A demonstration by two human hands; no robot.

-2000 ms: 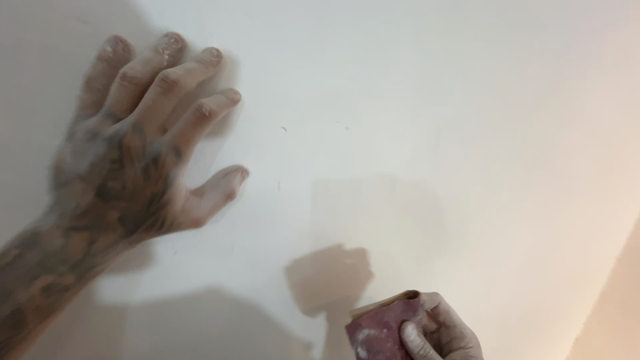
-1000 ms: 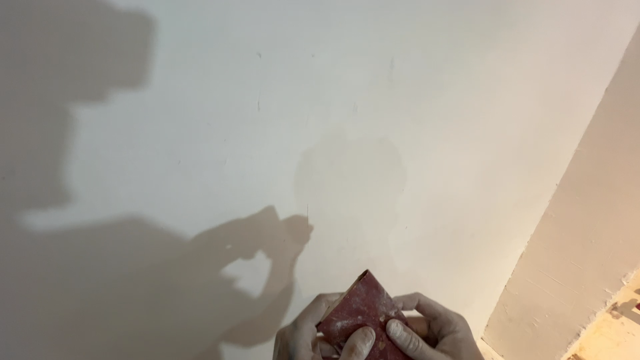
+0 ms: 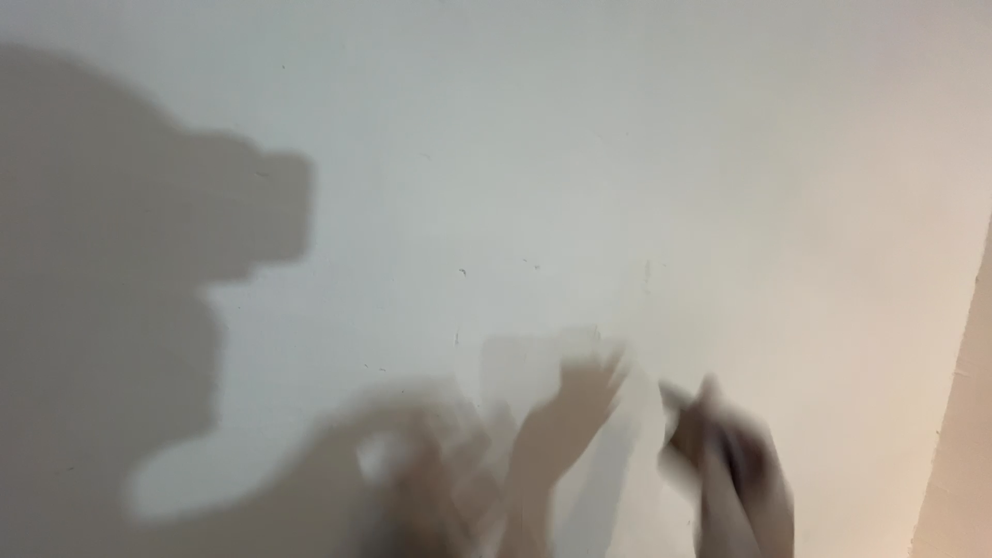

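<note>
My right hand [image 3: 740, 473], strongly blurred, is raised at the lower right in front of a pale, smooth wall [image 3: 620, 186]. Its fingers are closed on a dark brownish piece [image 3: 682, 434], which looks like the folded red sandpaper of the earlier frames; one corner points up and left. My left hand [image 3: 415, 496] is a blur at the bottom, left of centre, apart from the right one. Its fingers cannot be made out, nor whether anything is in them. Small dark marks [image 3: 463, 271] and thin scratches show on the wall.
Large shadows of a head and arms fall on the left and lower middle of the wall. At the far right the wall meets a beige surface [image 3: 957, 434] along a slanting, slightly rough edge.
A second ago both hands held the folded red sandpaper together at the bottom; now they are apart, the left one off it. The view has shifted.
</note>
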